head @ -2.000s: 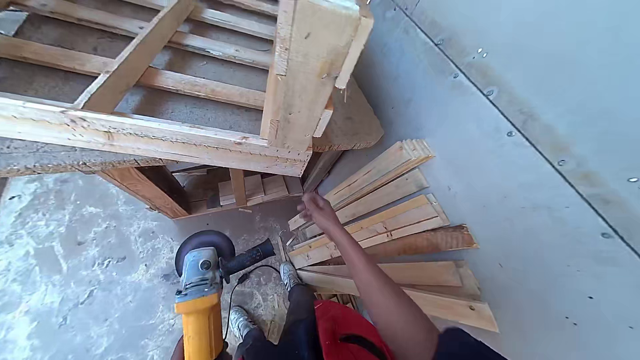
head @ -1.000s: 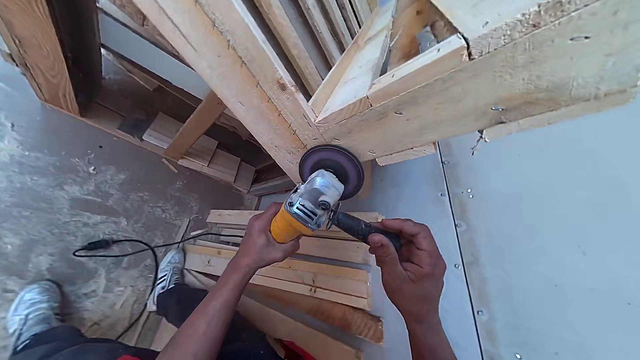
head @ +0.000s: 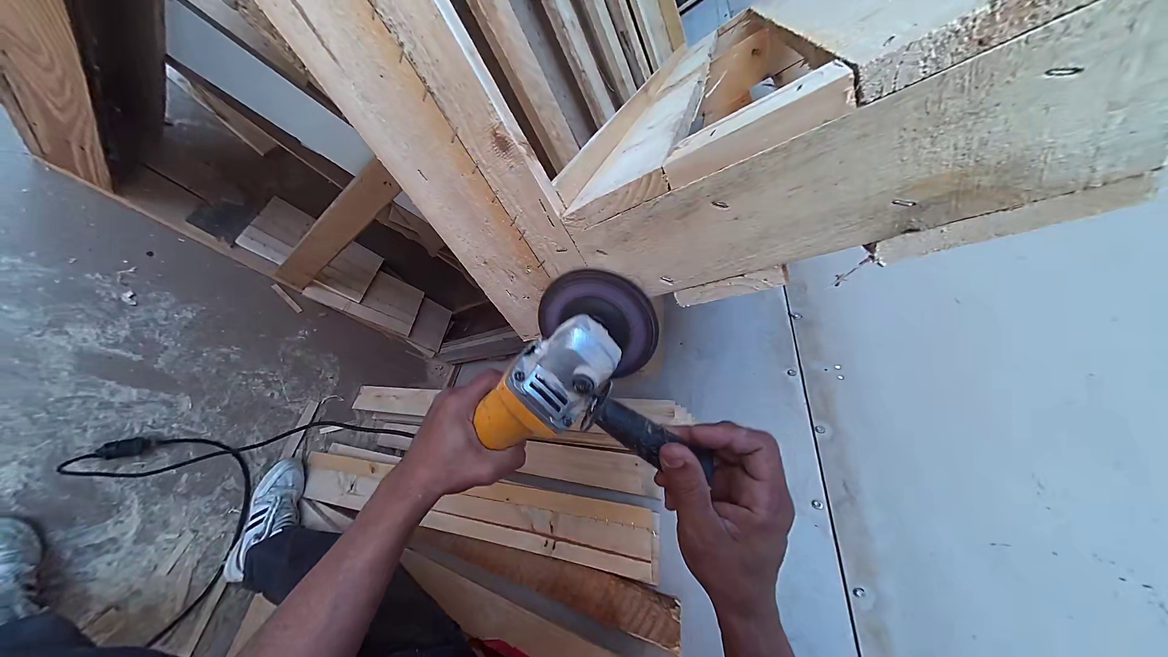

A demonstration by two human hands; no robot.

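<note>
My left hand (head: 465,443) is wrapped around the yellow body of an angle grinder (head: 561,370), just behind its metal gear head. With my right hand (head: 730,502) I grip the black side handle (head: 643,433), which sticks out toward the lower right. The grinder's round, dark sanding disc (head: 599,319) is at the lower corner of a wooden frame (head: 474,173), where two boards meet. Whether the disc touches the wood or is spinning, I cannot tell.
Loose wooden slats (head: 547,520) lie below the grinder, beside my feet. A black cord (head: 210,447) loops over the floor at the left. A grey metal panel (head: 985,438) with a screwed seam is on the right. Short boards (head: 365,283) lie inside a lower wooden structure.
Two seconds ago the grinder was at the lower left and my right hand was empty over the slats. Both hands now hold the grinder at the frame corner, and the view has turned.
</note>
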